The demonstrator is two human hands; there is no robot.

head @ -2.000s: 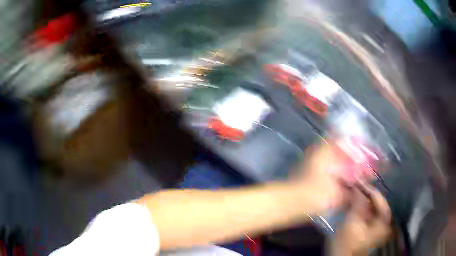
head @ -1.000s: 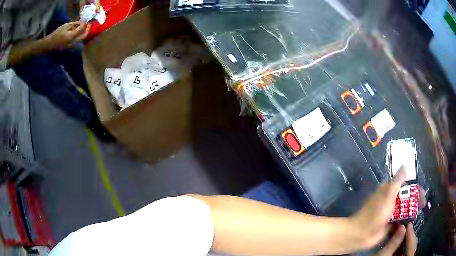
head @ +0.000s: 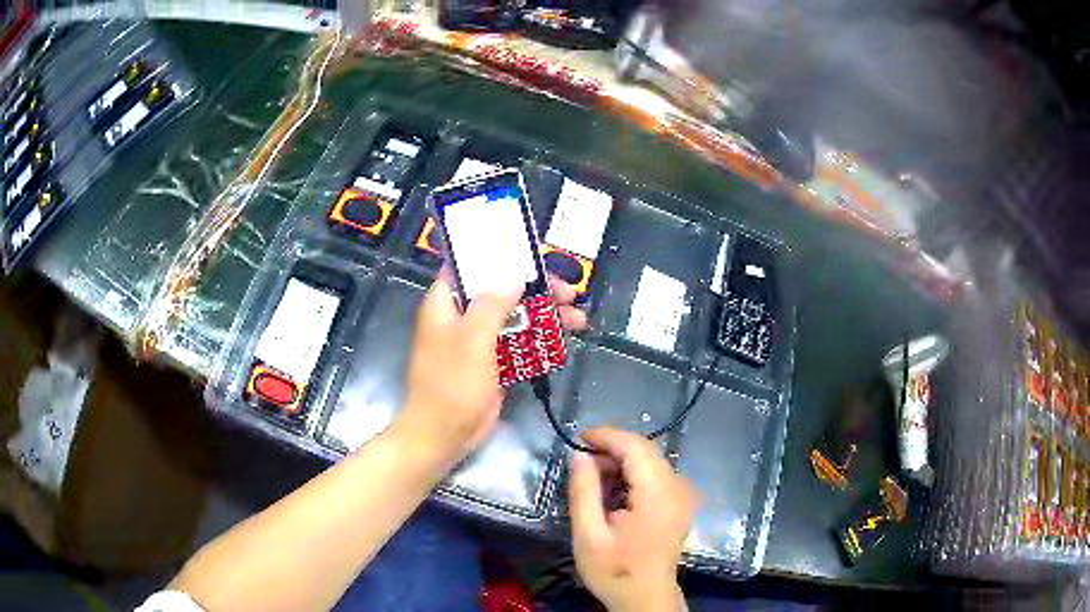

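My left hand (head: 460,359) holds a phone with red keys (head: 490,245) upright, its light screen facing me, above the compartment tray (head: 777,478). My right hand (head: 630,508) pinches a thin black cable (head: 553,418) below the phone. One part runs to the phone's lower end; another curves right toward a black keypad phone (head: 746,323) in an upper right pocket. Phones with orange-edged ends lie at upper left (head: 380,185), upper middle (head: 580,221) and lower left (head: 293,341); another is partly hidden behind the held phone. A white label (head: 656,308) lies in a pocket.
Dark batteries with orange print (head: 873,522) lie right of the tray, near a white object (head: 916,412) and stacked filled trays (head: 1052,466). Another tray (head: 132,96) holds several dark items at upper left. An open carton (head: 138,460) is below left.
The view has swung right and steadied over the whole tray. The red-key phone is now held up in my left hand, and my right hand is apart from it, on the cable.
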